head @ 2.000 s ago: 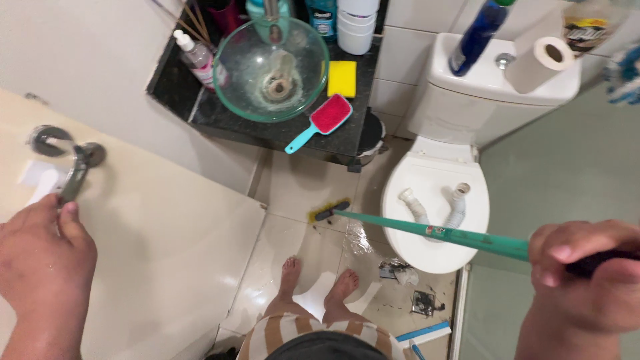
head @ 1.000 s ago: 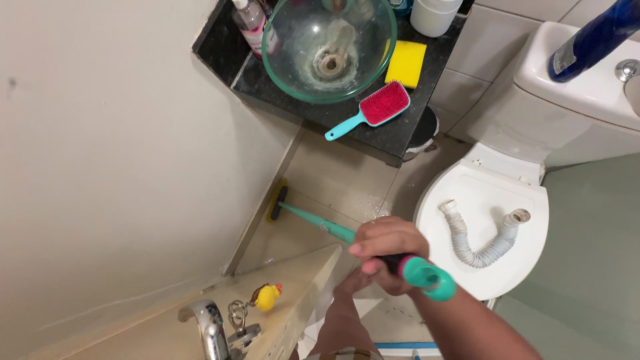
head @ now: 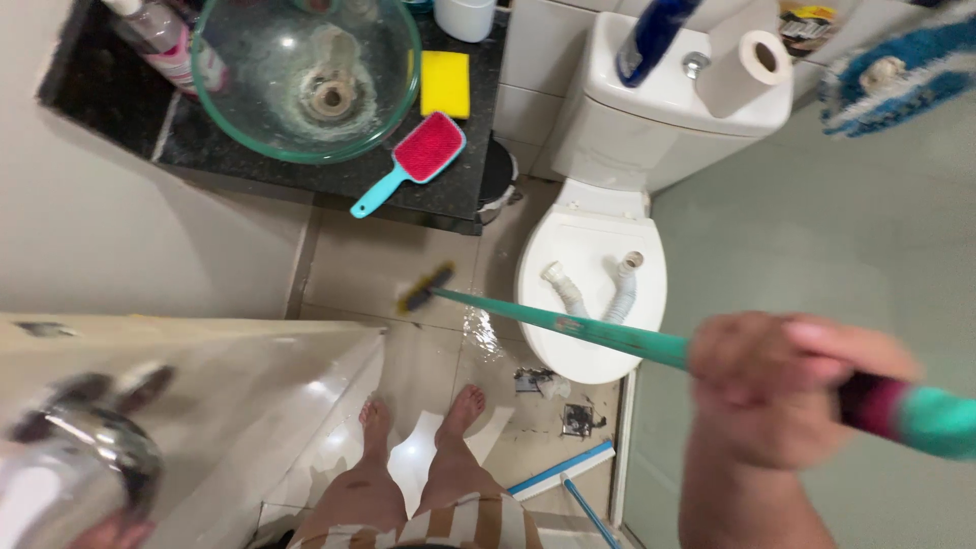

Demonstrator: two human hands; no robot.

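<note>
My right hand (head: 785,389), at the right, is closed around the green handle (head: 564,324) of a long floor brush. The handle slants across the toilet lid to the brush head (head: 425,288), which is on the tiled floor, dark with yellow bristles and somewhat blurred. Of my left hand (head: 114,530), only part shows at the lower left, under the chrome door handle (head: 99,450); its fingers are mostly hidden, so its grip cannot be made out. A grey corrugated drain hose (head: 621,293) lies bent on the closed toilet lid (head: 583,358).
A black stone counter (head: 305,179) holds a glass basin (head: 305,152), a yellow sponge (head: 445,84) and a red-and-turquoise hairbrush (head: 428,149). My bare feet (head: 461,412) stand on wet tiles near a drain opening (head: 579,419) with dark debris and a blue squeegee (head: 560,470). The door (head: 229,358) is at left.
The brush head has moved right, away from the wall by the door. My right hand has moved to the right with the handle. The door has swung, and the view has shifted.
</note>
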